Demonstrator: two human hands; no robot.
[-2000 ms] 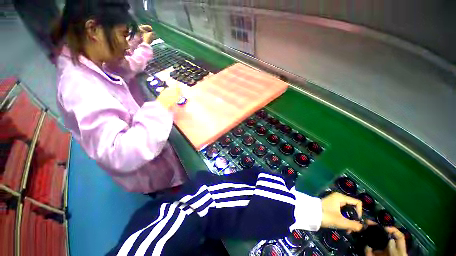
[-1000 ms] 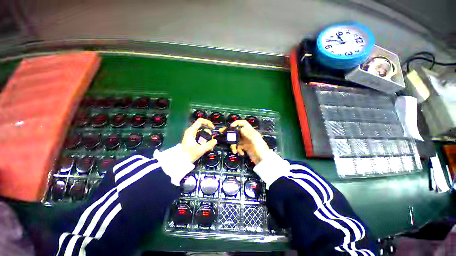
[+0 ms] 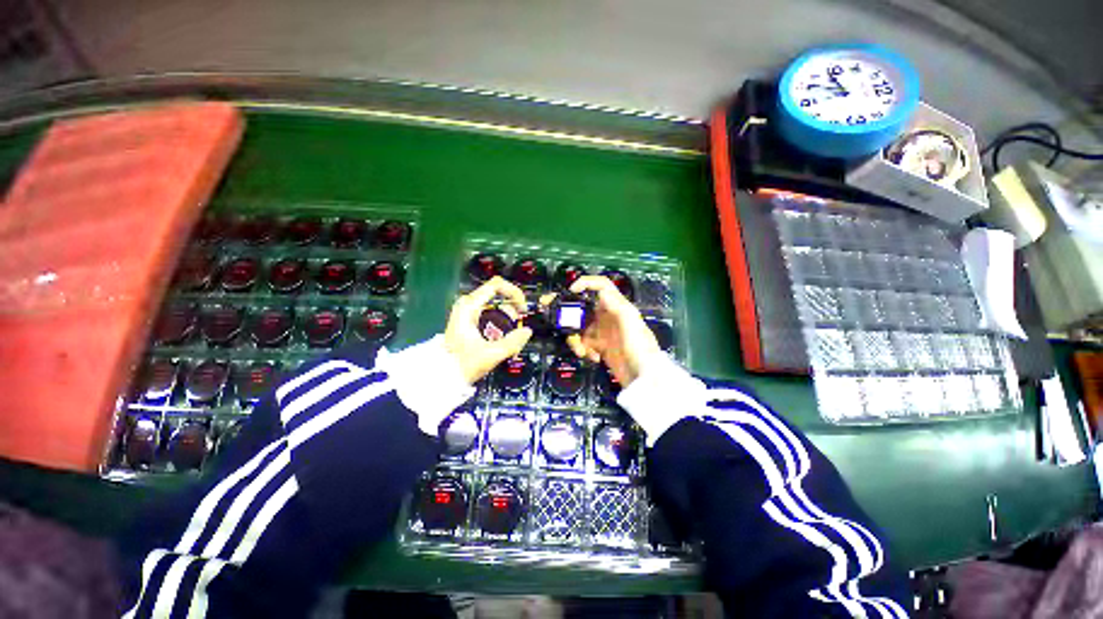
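Note:
My left hand [image 3: 481, 329] holds a round black watch head [image 3: 497, 322] with small red marks, tilted in the fingers. My right hand [image 3: 614, 327] holds another black watch head [image 3: 569, 317] that shows a pale square. The two are close together above a clear blister tray [image 3: 547, 562] of watch heads. Several discs in the tray show red digits, and some in one row glare white. A few pockets at the near right and the far right corner hold no disc. My hands and sleeves hide part of the tray.
A second filled blister tray [image 3: 415, 230] lies left, partly under an orange-red slab [image 3: 109, 266]. At right, an empty ribbed tray [image 3: 883, 302] lies on a red-edged black base [image 3: 764, 290]. Behind it are a blue-rimmed clock [image 3: 850, 99], an open white box [image 3: 925, 181] and a cream device [image 3: 1064, 230].
Two seconds ago the view faced left towards a pink-coated coworker; it now faces the bench. Over the last second the held watch heads have tilted slightly, and the left one now shows red marks.

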